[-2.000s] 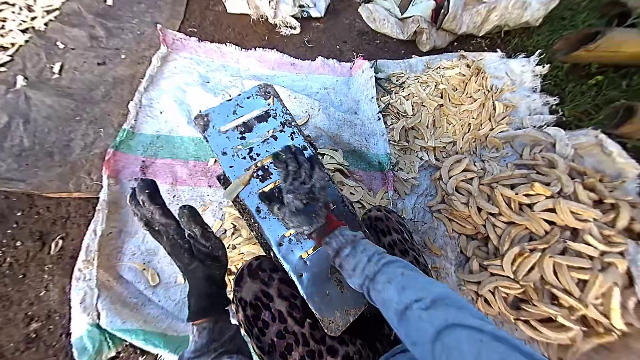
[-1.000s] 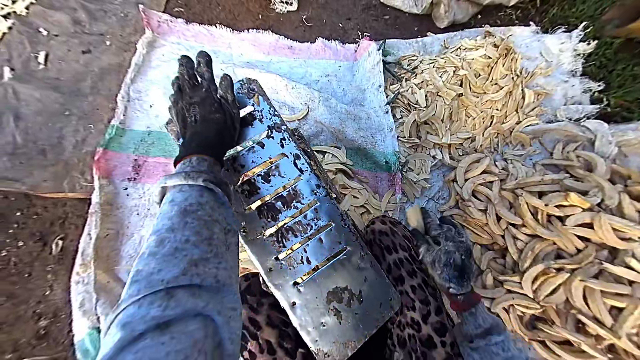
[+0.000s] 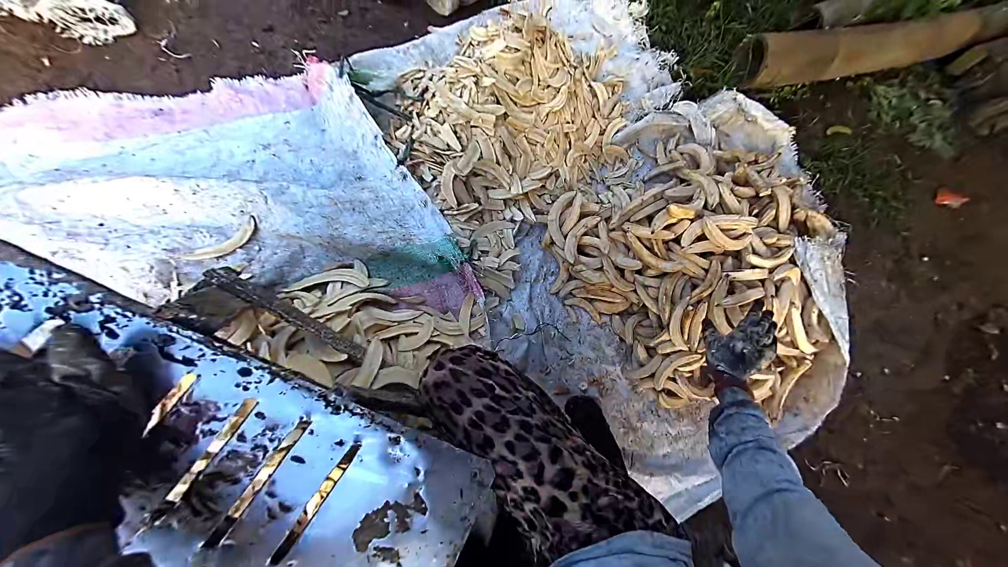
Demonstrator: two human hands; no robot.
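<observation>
My right hand (image 3: 742, 346), in a dirty dark glove, reaches onto the pile of peeled bananas (image 3: 669, 260) at the right; whether its fingers hold one is unclear. My left hand (image 3: 71, 409), in a dark glove, is blurred at the lower left over the slotted metal slicer board (image 3: 409, 480), its fingers near the upper slots. Yellowish pieces show through the slots. Under and beside the board lie long banana slices (image 3: 394, 331). A heap of smaller cut pieces (image 3: 520, 102) lies at the top centre.
A woven sack sheet (image 3: 315, 181) with one slice (image 3: 224, 240) on it spreads at the left. My knee in leopard-print cloth (image 3: 520, 441) is beside the board. A whitish sack (image 3: 827, 291) lies under the banana pile. Bamboo-like poles (image 3: 874, 51) rest on grass at the upper right.
My right hand has moved off the slicer board, past my knee, to the banana pile. The view has swung to the right.
</observation>
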